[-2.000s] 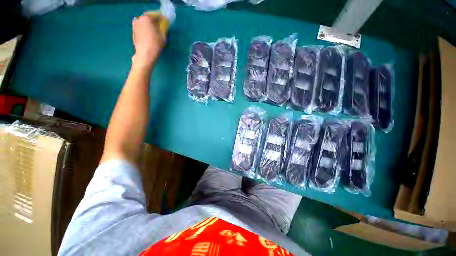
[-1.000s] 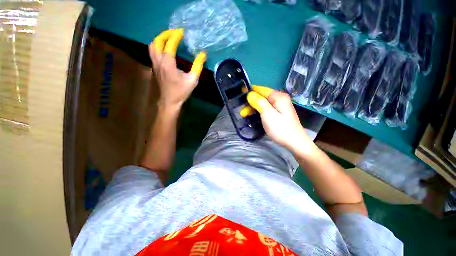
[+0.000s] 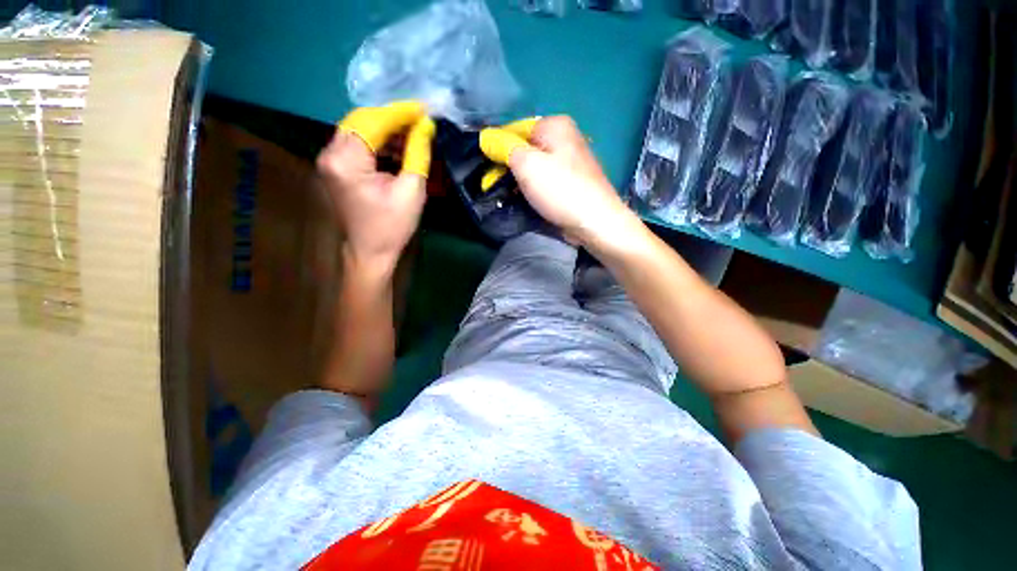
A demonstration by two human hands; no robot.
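My left hand [image 3: 385, 184], with yellow finger cots, pinches the near edge of a clear poly bag [image 3: 429, 61] that lies on the mat. My right hand [image 3: 546, 167], also with yellow cots, grips the black moulded part [image 3: 492, 210] by its middle. The part's far end is at the bag's edge beside my left fingers. Whether it has entered the bag is hidden. Its near end sticks out over my lap, past the bench edge.
Bagged parts [image 3: 745, 145] lie in rows on the blue-green bench mat [image 3: 580, 73] at right. A taped carton [image 3: 112, 279] stands at left. A printed carton [image 3: 262, 257] is under the bench. An open carton [image 3: 864, 396] holds clear film at lower right. Cardboard sheets [image 3: 987, 268] are at far right.
My left fingers have closed on the bag's near edge. My right hand has moved the black part up and left to the bag. The bag has shifted slightly left.
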